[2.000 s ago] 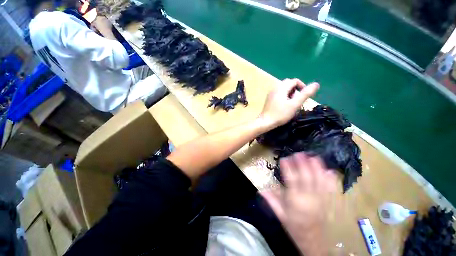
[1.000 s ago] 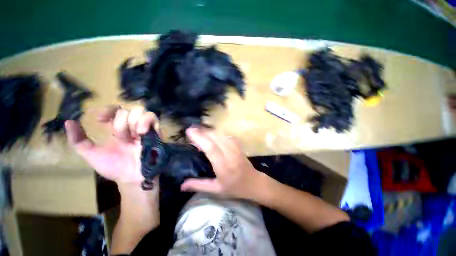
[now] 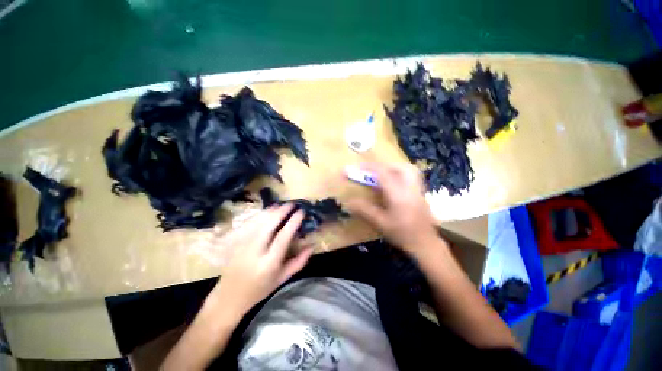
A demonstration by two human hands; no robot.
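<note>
My left hand (image 3: 263, 250) presses its fingertips on a black jagged cape part (image 3: 325, 211) lying near the bench's front edge. My fingers hide part of it. My right hand (image 3: 401, 210) is blurred, with its fingers apart and nothing visible in it, just right of a white strip with dark printing (image 3: 361, 175). A white glue bottle with a blue nozzle (image 3: 360, 136) stands or lies behind the strip. A loose heap of black cape parts (image 3: 196, 148) is at centre left. A spiky heap of black collar parts (image 3: 435, 130) is on the right.
A single black part (image 3: 51, 214) lies at far left, beside a cut-off dark heap. A yellow bit (image 3: 502, 133) touches the right heap. The green conveyor (image 3: 327, 32) runs behind. Blue bins (image 3: 526, 253) and a red stool (image 3: 575, 224) are at lower right, cardboard (image 3: 62, 330) at lower left.
The black part held between both hands above my lap is now down on the bench under my left hand. My right hand has moved right to the white strip. The view has shifted.
</note>
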